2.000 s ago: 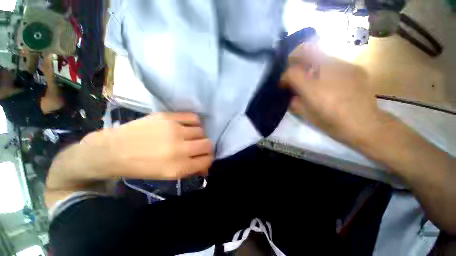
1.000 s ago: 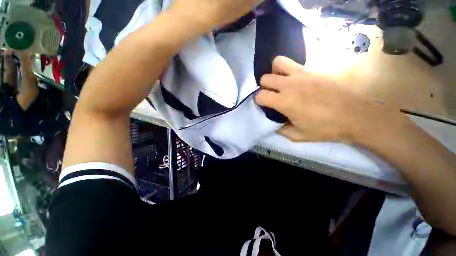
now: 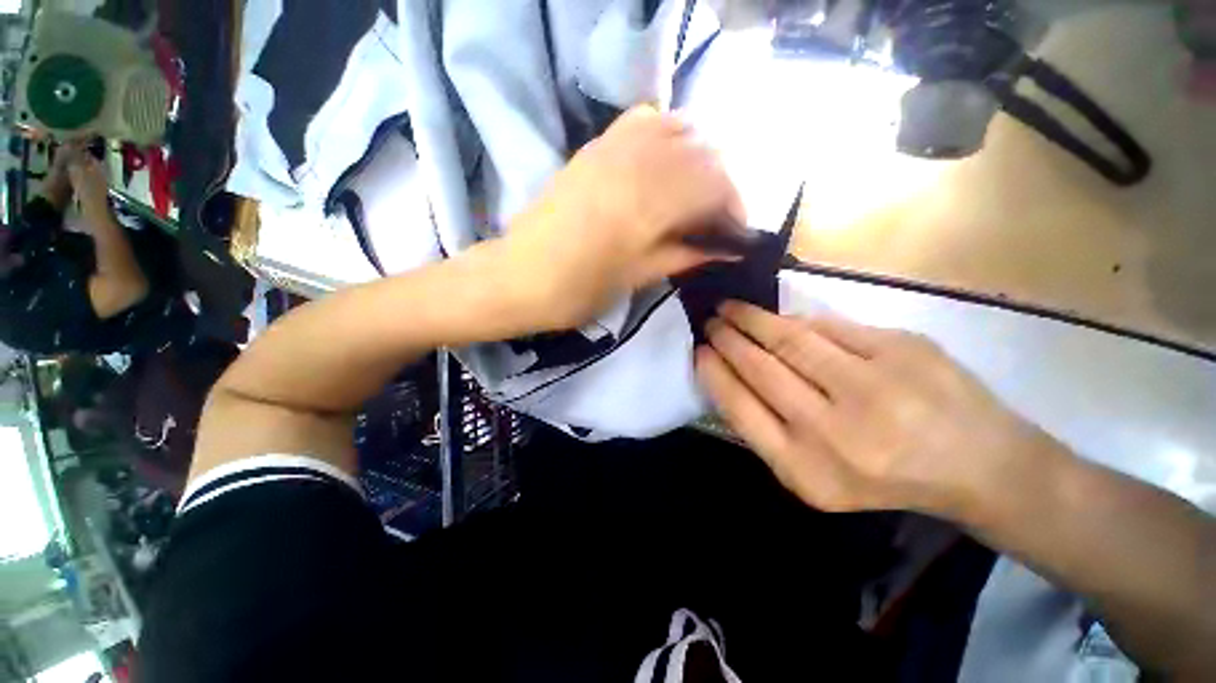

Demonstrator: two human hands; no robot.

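A black fabric panel (image 3: 731, 283) lies at the table edge between my hands, with a pointed corner sticking up. My left hand (image 3: 640, 207) pinches its upper part; the fingertips are partly hidden and blurred. My right hand (image 3: 834, 400) lies on its lower right part with the fingers extended. White fabric (image 3: 614, 387) with dark seam lines hangs over the table edge below my left forearm. More pale grey fabric (image 3: 500, 94) is bunched behind my left hand.
The sewing machine's dark knob and pale cylinder (image 3: 944, 118) are at the top right under a bright lamp. Black thread snips (image 3: 1078, 123) lie beside it on the tan bed (image 3: 1014, 220). A dark crate (image 3: 400, 440) is below the table. Another person (image 3: 100, 260) is at the far left.
My left hand has come down from the top to the black panel. My right hand has moved lower and flatter. The bunched pale fabric has shifted up behind my left hand.
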